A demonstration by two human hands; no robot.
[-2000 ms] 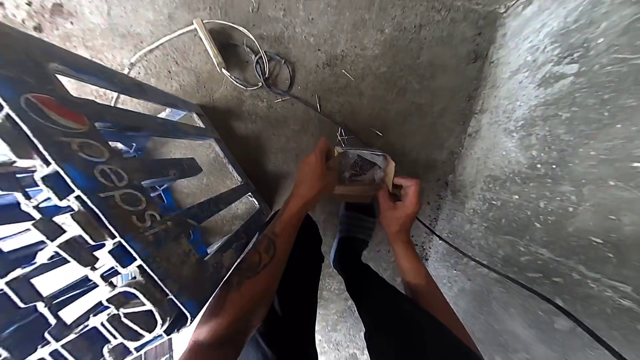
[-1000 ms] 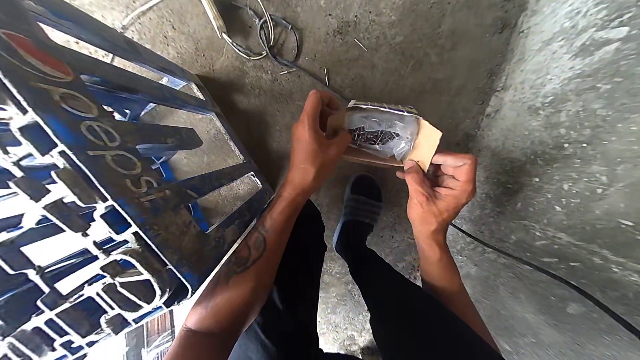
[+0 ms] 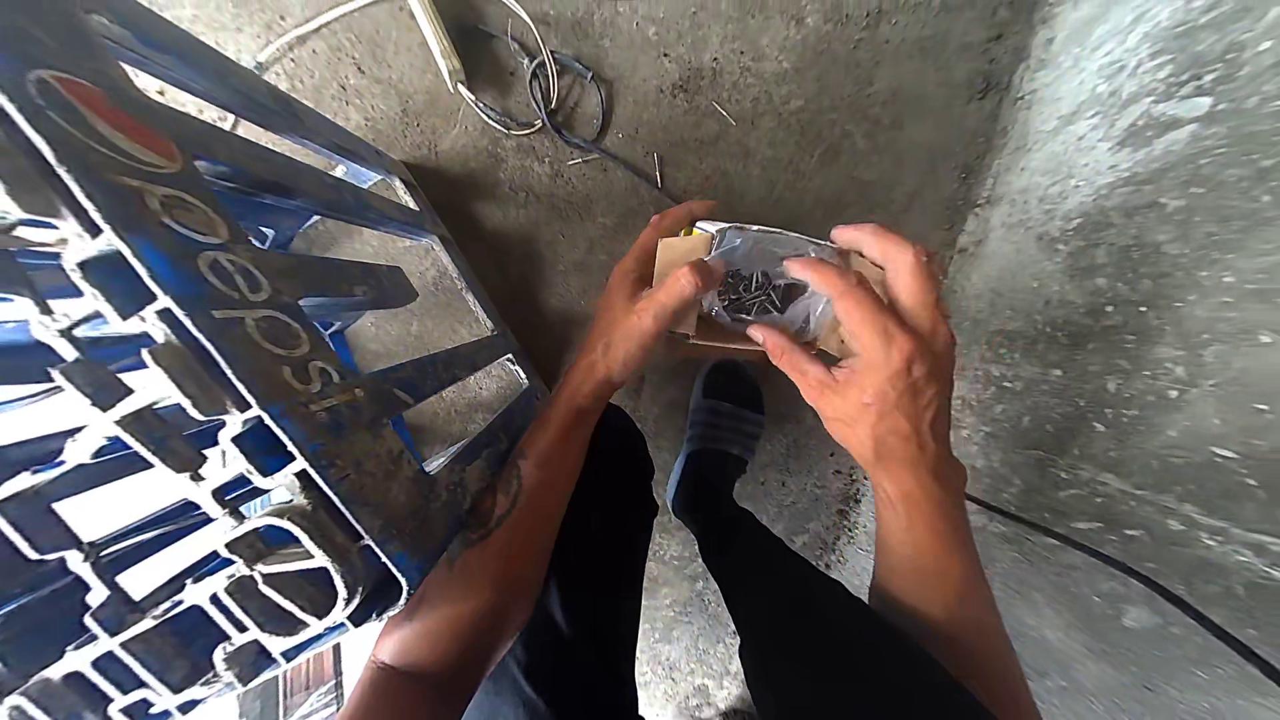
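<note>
A small cardboard box (image 3: 722, 333) with its flaps up is held above the concrete floor, over my sandalled foot. Inside it lie a clear plastic bag (image 3: 735, 247) and a heap of small metal nails (image 3: 752, 292). My left hand (image 3: 650, 300) grips the box's left end, thumb over the rim beside the bag. At the right end, my right hand (image 3: 880, 340) is spread over the box, with thumb and fingers apart at the bag's edges. Whether its farther fingers touch the right flap cannot be told.
A blue plastic crate (image 3: 330, 430) with a brand name stands at the left. Behind the box lie a coiled cable (image 3: 575, 100), a pale power strip (image 3: 437, 45) and loose nails (image 3: 657, 168) on the floor. A black cable (image 3: 1130, 565) runs at the right, near the rough concrete wall (image 3: 1150, 280).
My right hand has gone from holding the box's right flap to spreading over its top. The bag, with its nails, shows more open at the centre. My left hand stays on the left end.
</note>
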